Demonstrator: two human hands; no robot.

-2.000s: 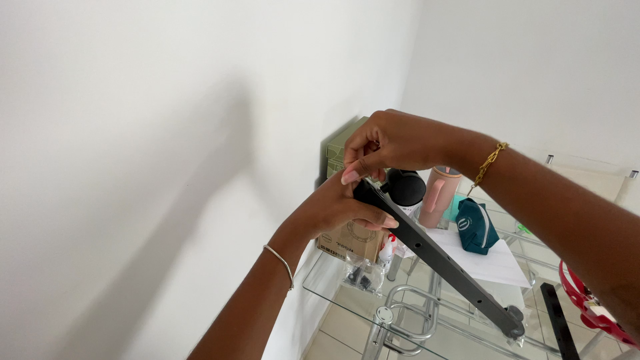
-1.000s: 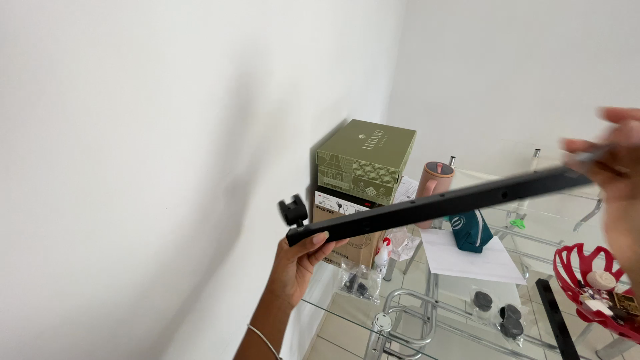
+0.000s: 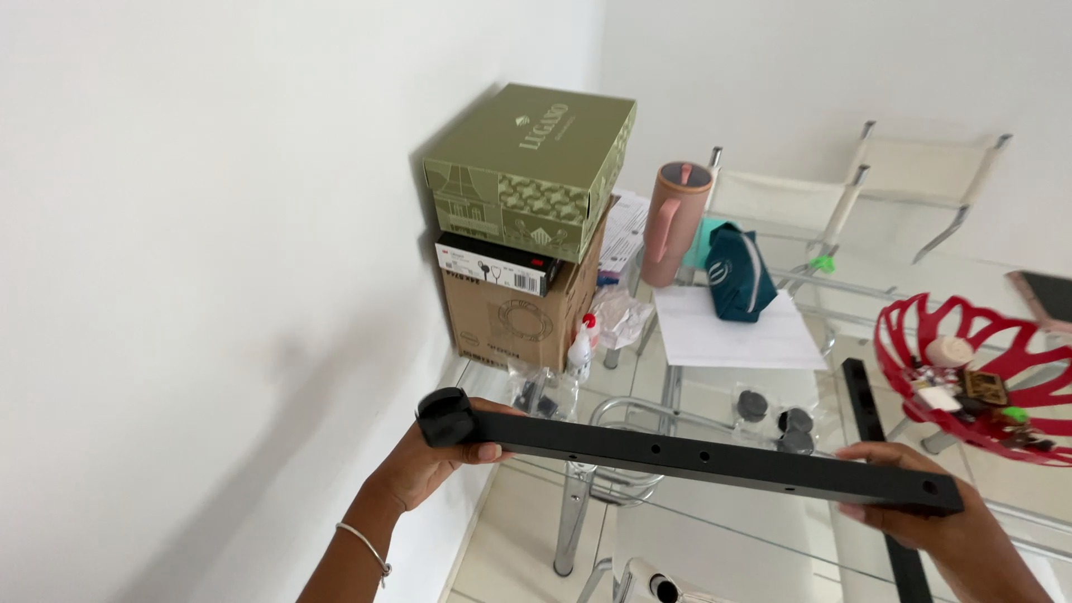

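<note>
A black bar with drilled holes is held nearly level above the glass table. My left hand grips its left end, beside a black caster wheel fixed there. Around the right end, my right hand is closed, with the thumb and fingers on opposite sides. A second black bar lies on the table behind and below my right hand. Black round parts in clear plastic lie beyond the held bar, and a clear bag of dark parts lies near my left hand.
Along the white wall stand a green box, a stethoscope box and a cardboard box, stacked. Farther right are a pink tumbler, a teal pouch on white paper and a red openwork bowl. White chairs stand behind.
The hands were together at the bar's upper end two seconds ago; now they hold opposite ends. Since one second ago, the right hand has come down and the bar's right end is lower.
</note>
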